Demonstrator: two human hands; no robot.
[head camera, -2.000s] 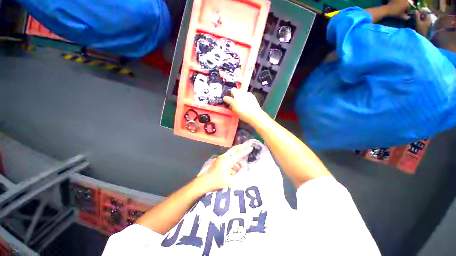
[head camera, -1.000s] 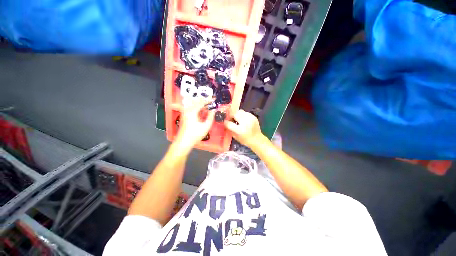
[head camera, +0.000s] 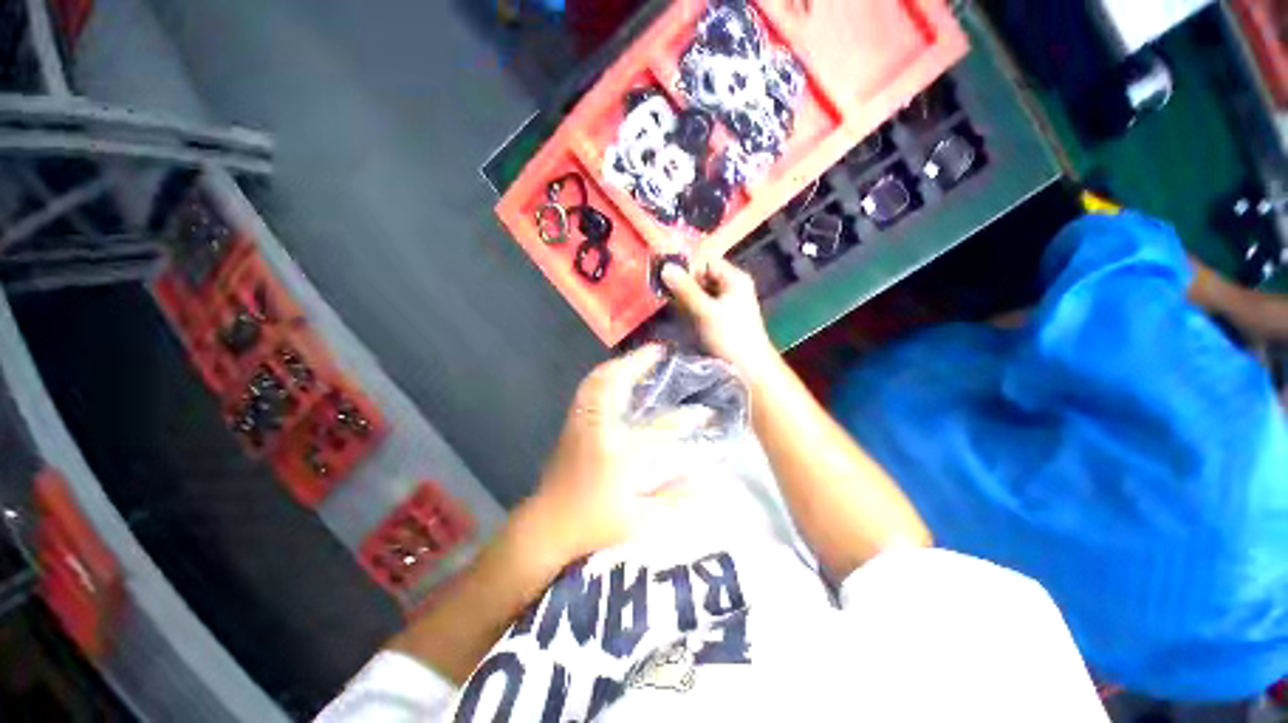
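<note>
A red parts tray (head camera: 617, 301) lies at a slant on the green stand. Its end bay holds several black rings (head camera: 593, 226); the middle bays hold heaps of black and silvery-white parts (head camera: 744, 78). My right hand (head camera: 718, 301) is at the tray's near edge, fingertips closed on a small black part (head camera: 667, 273). My left hand (head camera: 607, 438) holds a clear plastic bag (head camera: 695, 389) with dark contents against my shirt, just below my right hand. A black grid tray (head camera: 848, 212) with watch heads (head camera: 889, 199) lies beside the red tray.
A person in a blue smock (head camera: 1031, 410) sits at the right. A grey metal rack (head camera: 424, 438) with red trays (head camera: 304, 410) of small parts stands at the left. A green bench (head camera: 1198, 127) is at the upper right. Grey floor lies between the rack and the stand.
The view has turned, so the tray now slants to the upper right. My left hand has gone from the tray to the bag at my shirt. My right hand remains near the tray's edge.
</note>
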